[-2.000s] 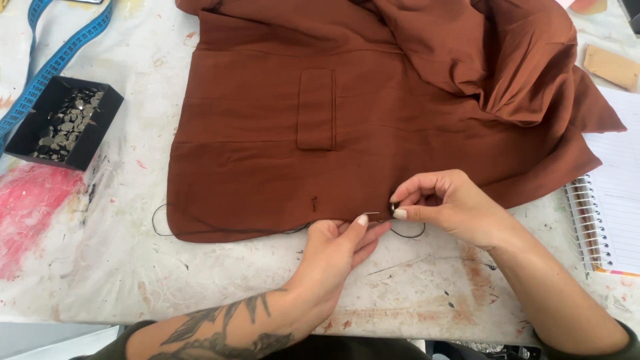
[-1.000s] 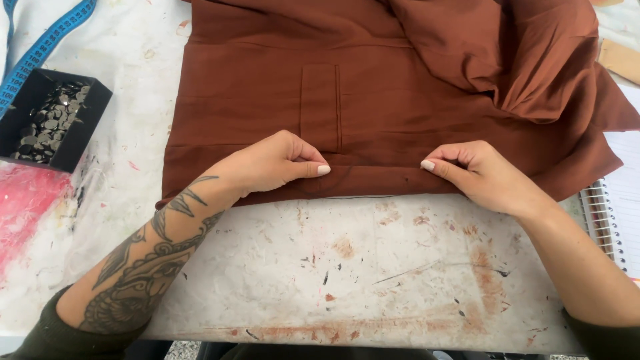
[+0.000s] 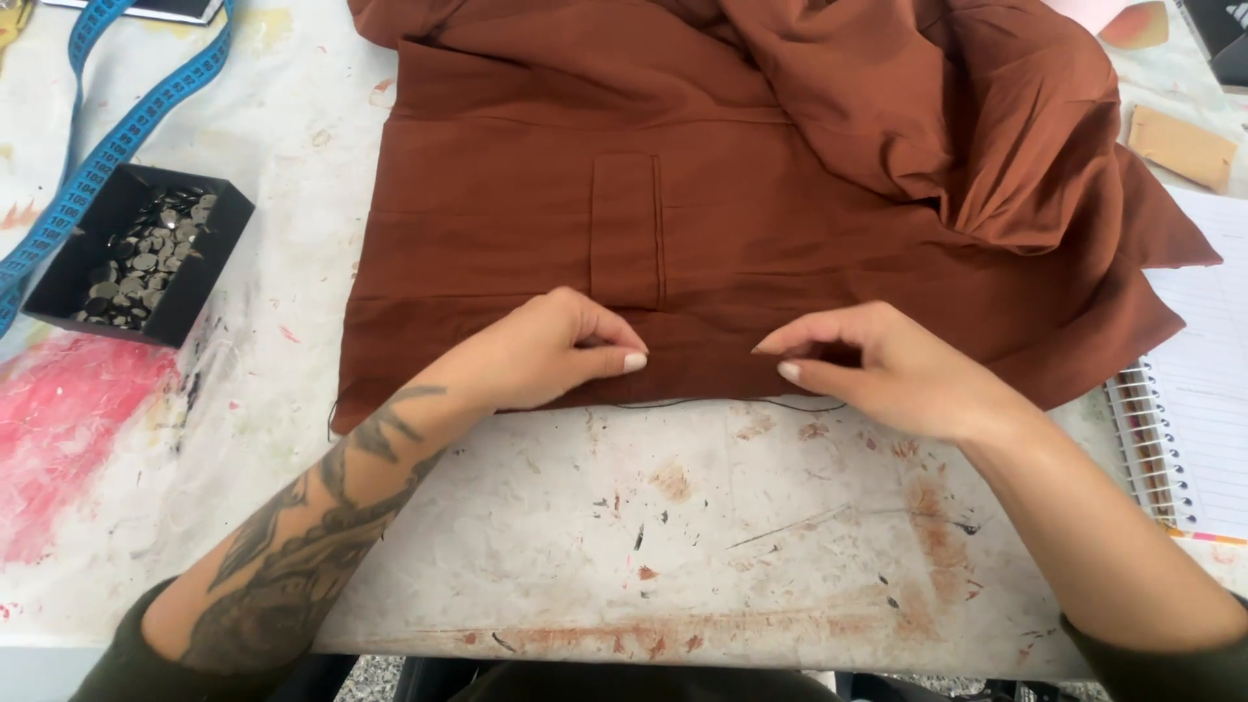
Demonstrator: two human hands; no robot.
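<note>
A rust-brown garment (image 3: 487,234) with a flap pocket (image 3: 626,232) lies spread on the table. Near its front edge, my left hand (image 3: 556,356) pinches the cloth with thumb and forefinger, just below the pocket. To the right, my right hand (image 3: 877,366) hovers over or touches the fabric, thumb and forefinger a little apart; whether a needle is between them cannot be made out. A dark thread (image 3: 721,402) runs along the garment's front edge between my hands, and a loop of it shows at the left corner.
On the left stand a black box (image 3: 226,234) of metal discs and a blue tape measure (image 3: 136,112) that crosses its corner. A spiral notebook (image 3: 1204,390) lies at the right, partly under the garment, near a tan block (image 3: 1182,146). The stained table (image 3: 624,546) ends close to me.
Two seconds ago both hands were close together at the garment's front edge with a needle; now they are apart. Since one second ago, my right thumb and forefinger have parted slightly.
</note>
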